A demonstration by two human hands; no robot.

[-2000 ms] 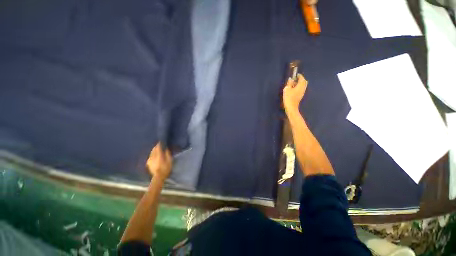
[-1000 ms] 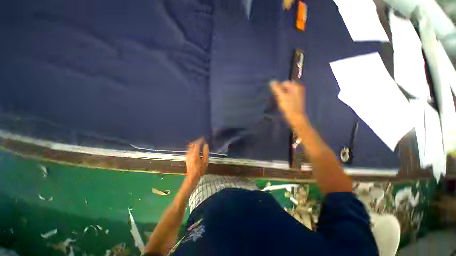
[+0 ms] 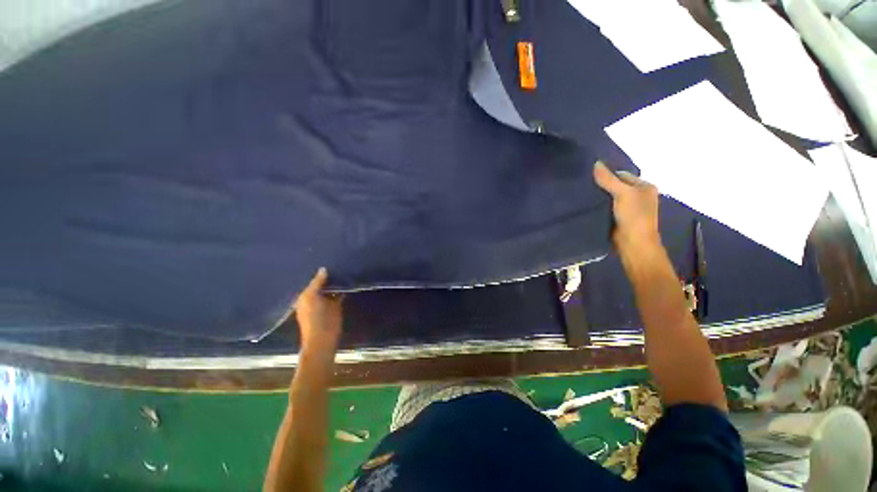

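Observation:
A navy fabric ply lies wrinkled over the stack on the table, its near edge lifted between my hands. My left hand pinches that near edge. My right hand grips the ply's right corner. The long fabric weight, with its white wrapped grip, shows below the ply; its far part is covered. The short weight is mostly hidden under the ply. An orange block lies farther in. The ply's end is folded back beside it, showing a paler underside.
White paper patterns lie to the right. Black shears lie right of my right forearm. The selvedge edges run along the brown table edge. Scraps and a pale round-mouthed cylinder are on the green floor.
My right hand has moved right with the ply's corner, covering much of the weights. My left hand has moved left from the table edge and now holds the ply's edge.

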